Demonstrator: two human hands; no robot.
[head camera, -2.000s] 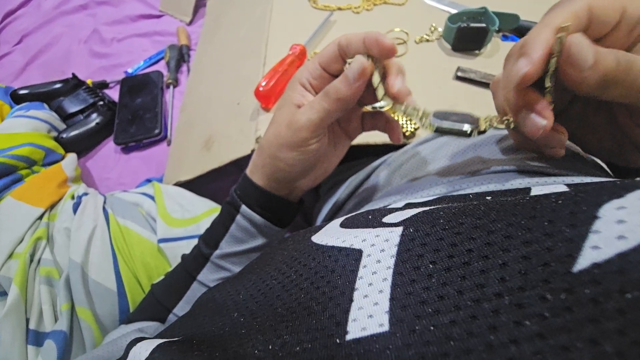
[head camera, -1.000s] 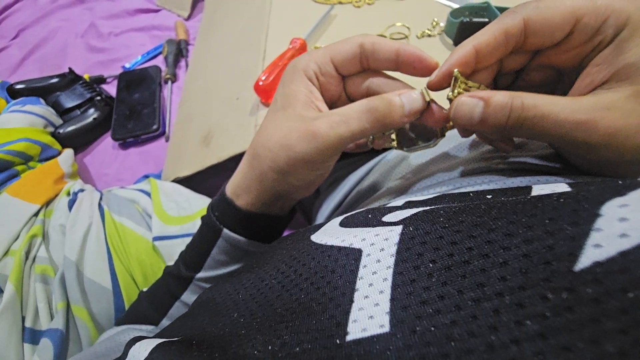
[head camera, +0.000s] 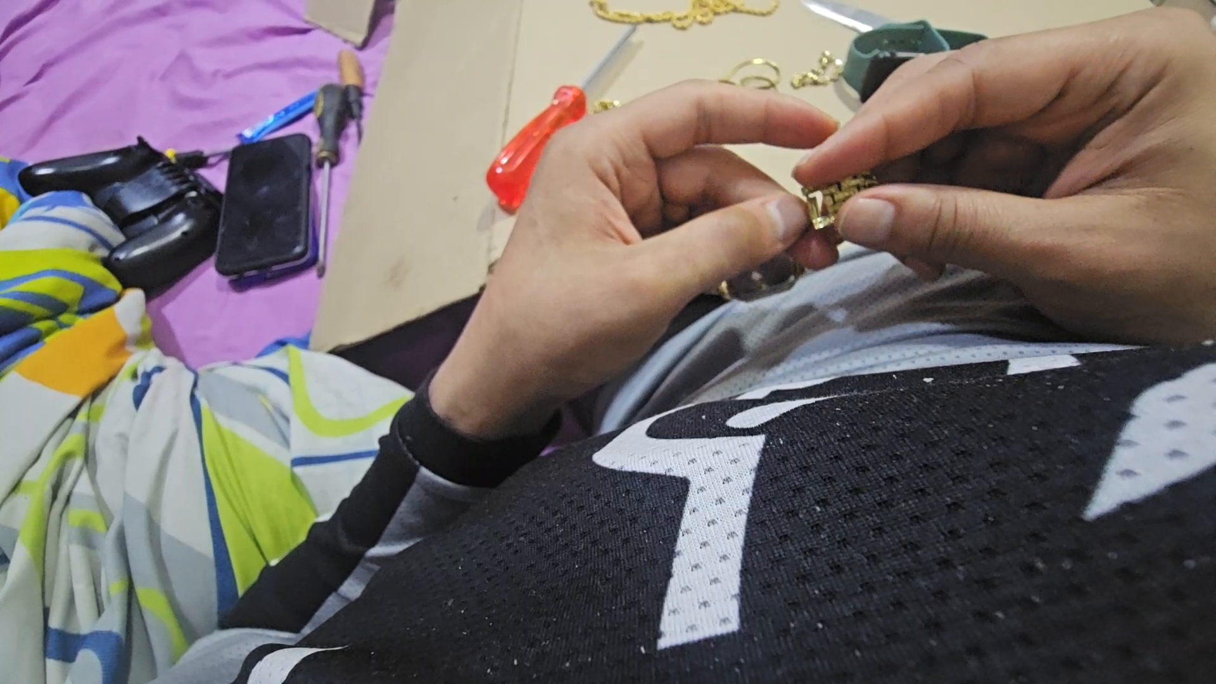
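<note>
Between the fingertips of both hands, right of the view's middle, is the end of a gold-coloured metal watch band (head camera: 836, 199). My right hand (head camera: 1026, 161) pinches it between thumb and index finger. My left hand (head camera: 655, 209) meets it from the left, its thumb tip at the band's end. Below the left fingers hangs the watch case (head camera: 762, 279), partly hidden by them. Beyond the hands lie a red-handled screwdriver (head camera: 539, 147), gold-coloured rings (head camera: 755, 74), a small gold-coloured chain (head camera: 819, 70) and a smartwatch with a green strap (head camera: 893, 47).
A longer gold-coloured chain (head camera: 698, 13) and a blade (head camera: 841, 13) lie at the far side of the cardboard (head camera: 418, 171). On the purple sheet at left are a black game controller (head camera: 142, 204), a phone (head camera: 268, 204), a dark-handled screwdriver (head camera: 329, 142) and a blue tool (head camera: 277, 118).
Two seconds ago the hands were apart with the watch stretched between them. They have come together at the band's end, and the watch case has dropped below the left fingers.
</note>
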